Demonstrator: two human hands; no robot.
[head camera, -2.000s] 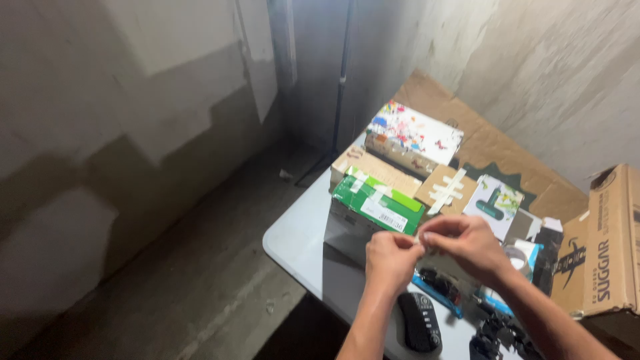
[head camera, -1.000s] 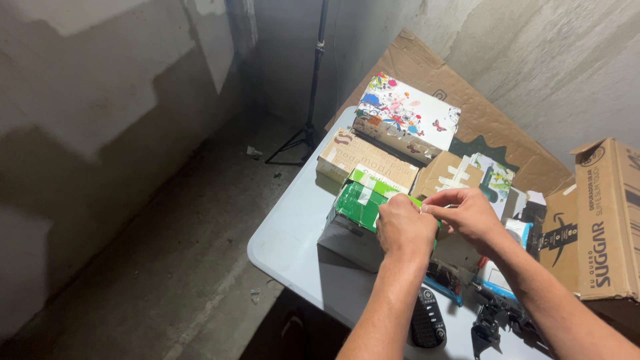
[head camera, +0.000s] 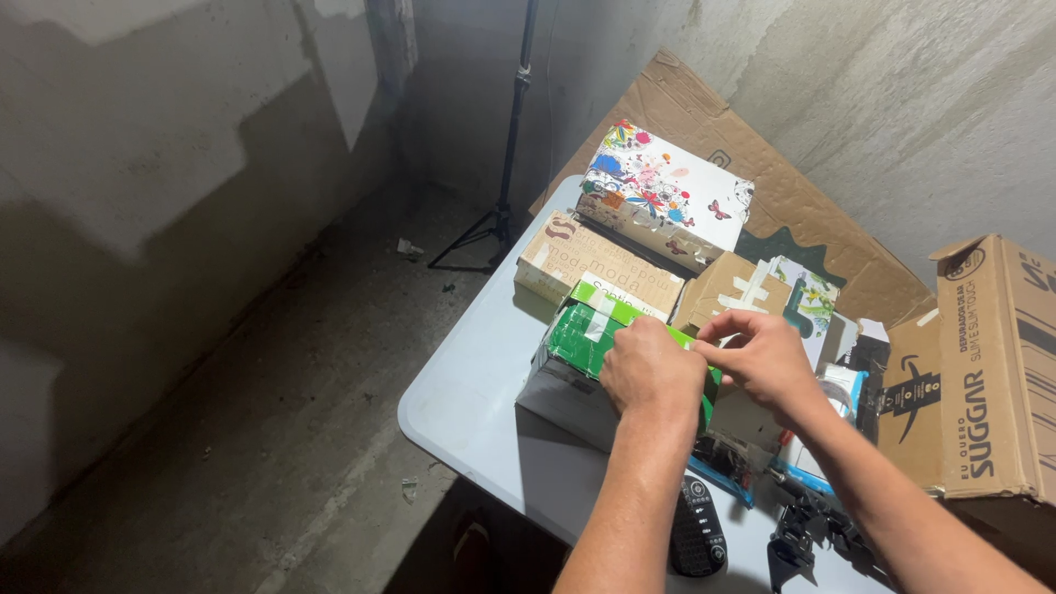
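A green and white cardboard box (head camera: 569, 341), with strips of tape on its top, stands near the front edge of the white table (head camera: 470, 404). My left hand (head camera: 656, 367) rests on the right part of its lid, fingers curled against the top; whether they grip anything is hidden. Just right of it, my right hand (head camera: 755, 355) has thumb and forefinger pinched together at the lid's right end, close to my left fingertips. What lies between them is too small to tell. A beige printed box (head camera: 594, 264) is directly behind the green one.
Behind stand a butterfly-patterned box (head camera: 668, 194) and a taped brown box (head camera: 726, 289). A large cardboard carton (head camera: 990, 371) is at right. A black mini keyboard (head camera: 698, 528) and black clamp-like parts (head camera: 804, 536) lie in front. A tripod stand (head camera: 510, 157) stands beyond the table.
Both hands, above the green box's right side two seconds ago, have come down to its lid. My left hand now lies against the top. The view has shifted somewhat.
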